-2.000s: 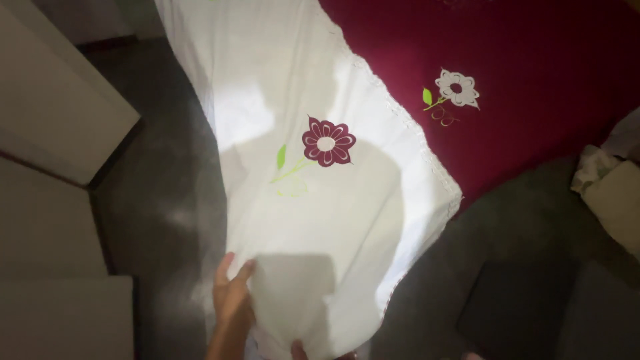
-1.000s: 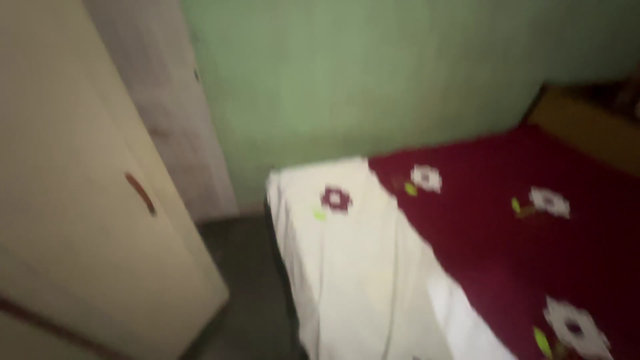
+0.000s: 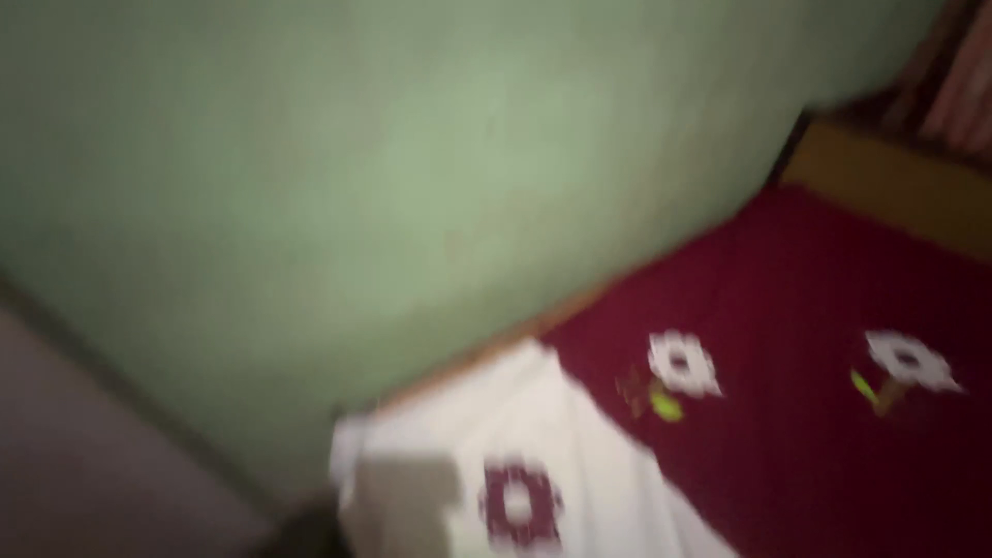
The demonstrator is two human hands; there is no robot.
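Note:
Neither my left hand nor my right hand shows in the head view now. A maroon bedsheet (image 3: 775, 310) with a white border (image 3: 620, 480) covers the bed at the lower right. On the white part is a maroon flower motif (image 3: 542, 511), and white flower motifs (image 3: 701, 372) with green leaves lie on the maroon part. The white border reaches the bed's corner and hangs over its left side. The view is blurred, so fine folds cannot be told.
A green wall (image 3: 465, 155) runs behind the bed, with a thin wooden bed edge (image 3: 465, 360) along it. A wooden headboard (image 3: 891, 182) stands at the right, beside pinkish fabric (image 3: 965, 101). A pale panel (image 3: 93, 457) is at the lower left.
Two seconds ago both hands were at the white border near the bottom of the view; they are out of view now. The view has swung up toward the wall and headboard.

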